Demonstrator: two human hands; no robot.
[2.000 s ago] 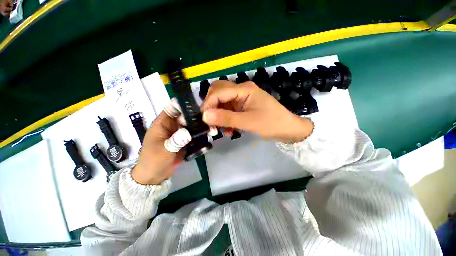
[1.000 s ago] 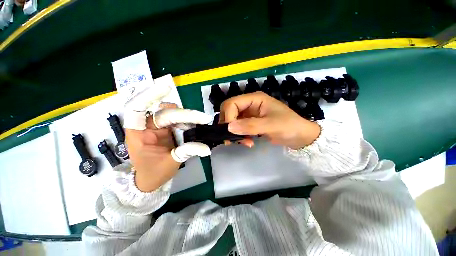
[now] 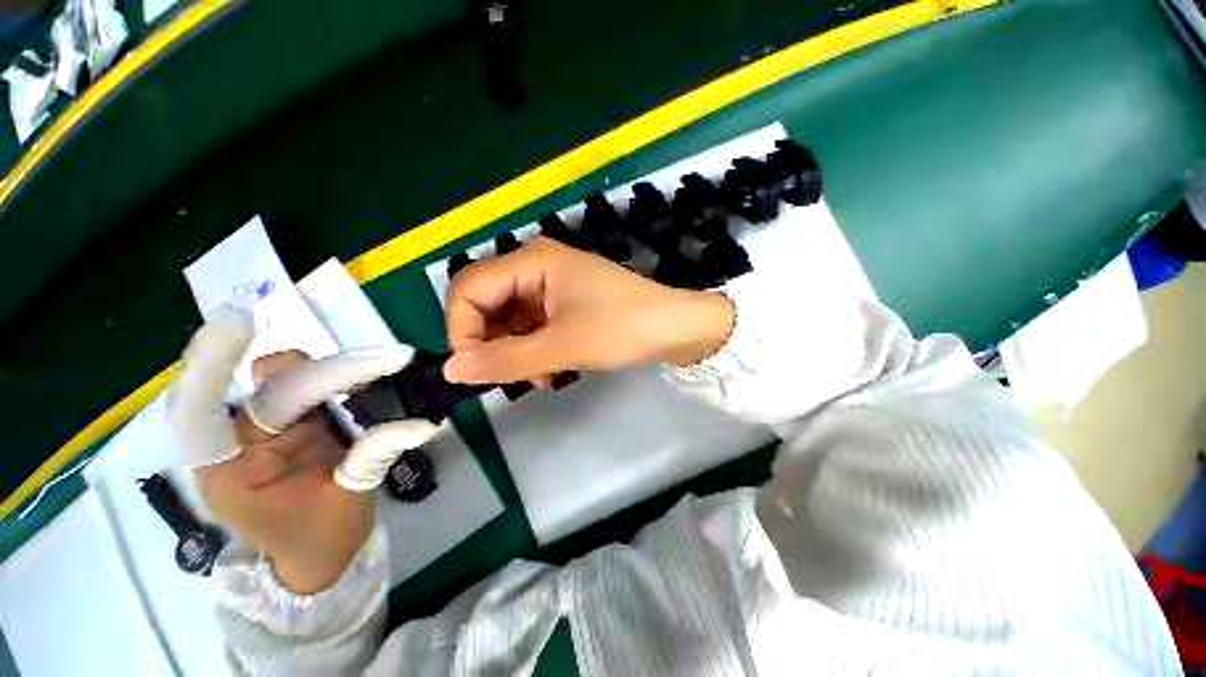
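A black wristwatch (image 3: 403,393) is held between both hands in front of me, blurred. My left hand (image 3: 298,456), with white finger cots, grips its left part between thumb and finger. My right hand (image 3: 569,318), bare, pinches the strap end at its right. The buckle is hidden by the fingers. Closed black watches (image 3: 697,199) stand in rows on the right white sheet (image 3: 635,456), partly behind my right hand. An open watch (image 3: 180,526) lies on the left sheet, and another watch head (image 3: 411,476) shows just below my left thumb.
The yellow edge (image 3: 569,161) runs behind the sheets. Beyond it, the dark green conveyor (image 3: 357,119) carries a single watch (image 3: 500,53). A printed paper slip (image 3: 242,275) lies by the edge at left. White cloth or sleeves show at top left. A white sheet (image 3: 1078,337) hangs at right.
The view has turned and shifted, so the rows appear further left. The held watch is still between both hands. A watch has come into view on the conveyor.
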